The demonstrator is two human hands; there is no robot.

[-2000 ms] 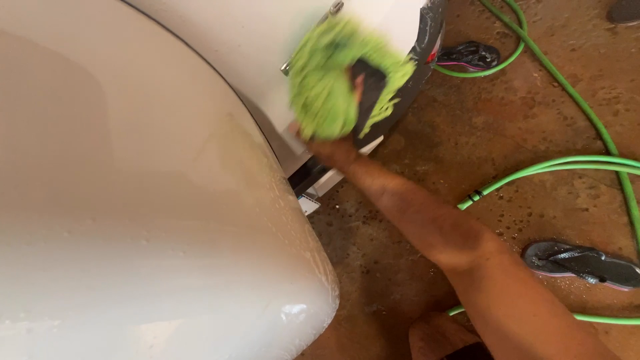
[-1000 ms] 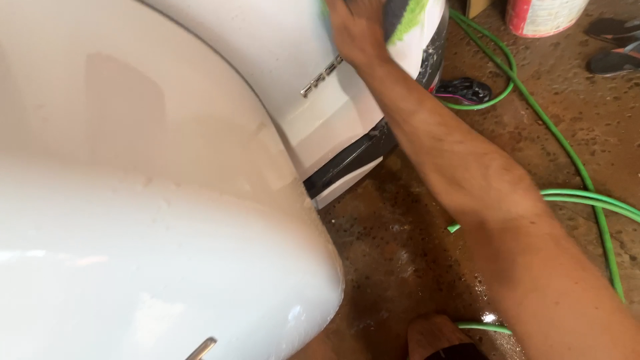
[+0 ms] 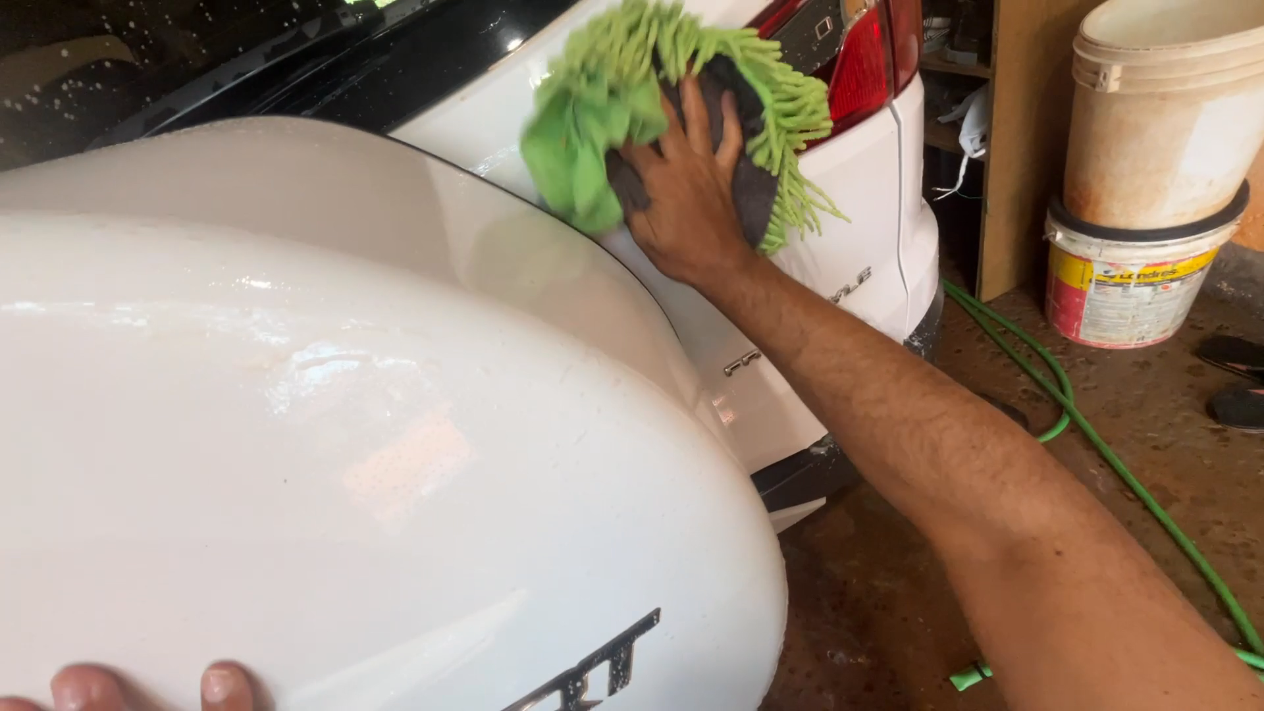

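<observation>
My right hand (image 3: 691,188) presses a green chenille wash mitt (image 3: 800,128) with a dark backing flat against the white rear door of a car (image 3: 859,202), left of the red tail light (image 3: 864,74). Its fingers are spread over the mitt. A smoother green cloth (image 3: 592,148) bunches at the mitt's left side. At the bottom left, fingertips of my left hand (image 3: 148,688) rest on a wet white rounded cover (image 3: 553,474) with a chrome emblem (image 3: 612,662); the rest of that hand is out of frame.
A green hose (image 3: 1126,459) runs over the wet brown floor at the right. Two stacked buckets (image 3: 1155,128) stand by a wooden panel (image 3: 1022,148). Dark sandals (image 3: 1239,405) lie at the right edge. The car's dark rear window (image 3: 247,59) is at the upper left.
The view has tilted up a lot. My right hand and the mitt have moved from the lower door, near the lettering, up beside the tail light. Fingertips of my left hand have come into view.
</observation>
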